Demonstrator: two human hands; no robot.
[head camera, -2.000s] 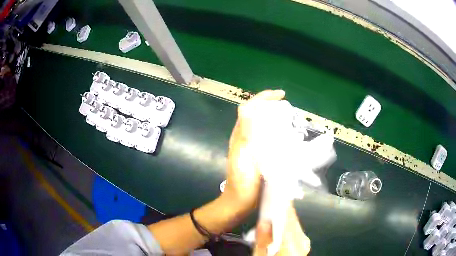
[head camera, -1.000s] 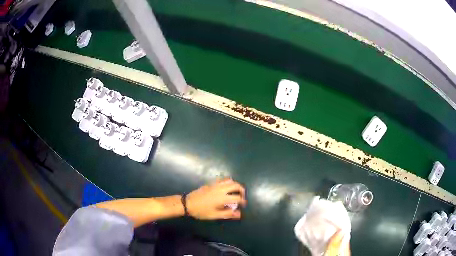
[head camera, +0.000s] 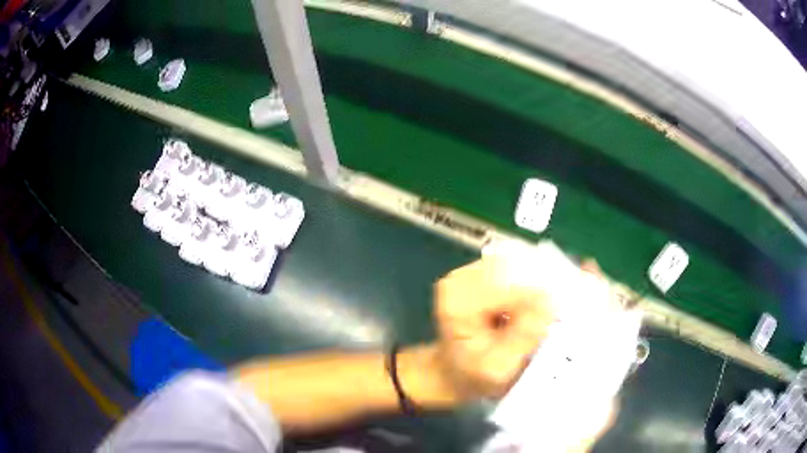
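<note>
My left hand (head camera: 487, 318) is blurred at the centre right, with its fingers curled against a white cloth (head camera: 566, 372). My right hand (head camera: 603, 429) shows only in small part behind and below the cloth, holding it. Whether a white adapter is inside the cloth cannot be told, as white cloth and glare cover that spot. The clear bottle (head camera: 641, 352) is mostly hidden behind the cloth; only its mouth shows at the right. Two tight rows of white adapters (head camera: 217, 212), pins up, lie on the dark green bench at the left.
The green conveyor (head camera: 398, 150) beyond the cream rail (head camera: 230, 142) carries spaced adapters, one of them (head camera: 536, 205) beyond my hands. A grey upright (head camera: 296, 88) stands at the rail. An adapter pile (head camera: 765, 420) lies at the far right. A blue object (head camera: 168, 349) is below the bench's left edge.
Since one second ago, my left hand has moved right and up from the bench to the cloth. The cloth has risen and now hides most of the bottle. The view has shifted slightly.
</note>
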